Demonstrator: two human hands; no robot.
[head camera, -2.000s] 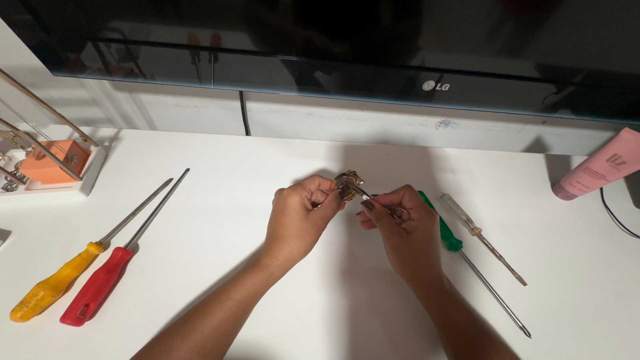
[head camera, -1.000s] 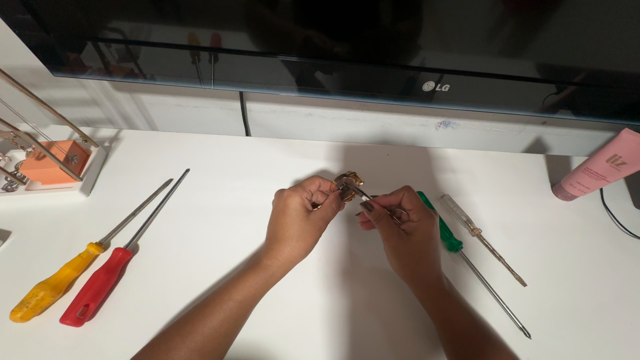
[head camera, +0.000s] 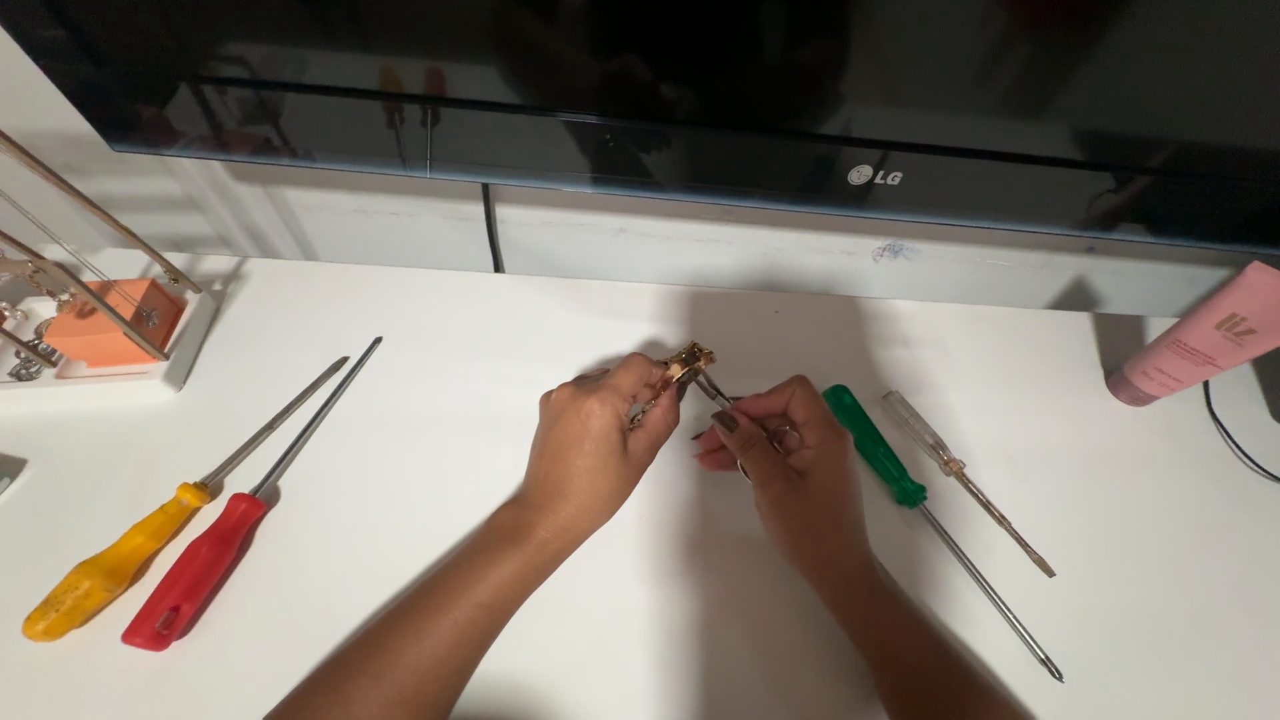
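Observation:
Near the middle of the white table, my left hand (head camera: 600, 440) pinches a small gold-coloured metal piece (head camera: 690, 360); its exact kind cannot be told. My right hand (head camera: 790, 460) grips a thin metal tool (head camera: 715, 392), perhaps small scissors or tweezers, with its tip against or close to the gold piece. Fingers hide much of both. Right of my right hand lie a green-handled screwdriver (head camera: 875, 445) and a clear-handled flat screwdriver (head camera: 925, 430). On the left lie a yellow-handled screwdriver (head camera: 120, 560) and a red-handled screwdriver (head camera: 200, 570).
An LG television (head camera: 640, 170) spans the back, over a black cable (head camera: 491, 230). A white jewellery stand (head camera: 190, 350) with an orange box (head camera: 120, 325) is at the left. A pink tube (head camera: 1200, 335) stands at the right, by a dark cord (head camera: 1235, 445).
The gold-coloured piece has turned slightly in my left fingers. Both hands stay nearly in place, and the screwdrivers lie as before.

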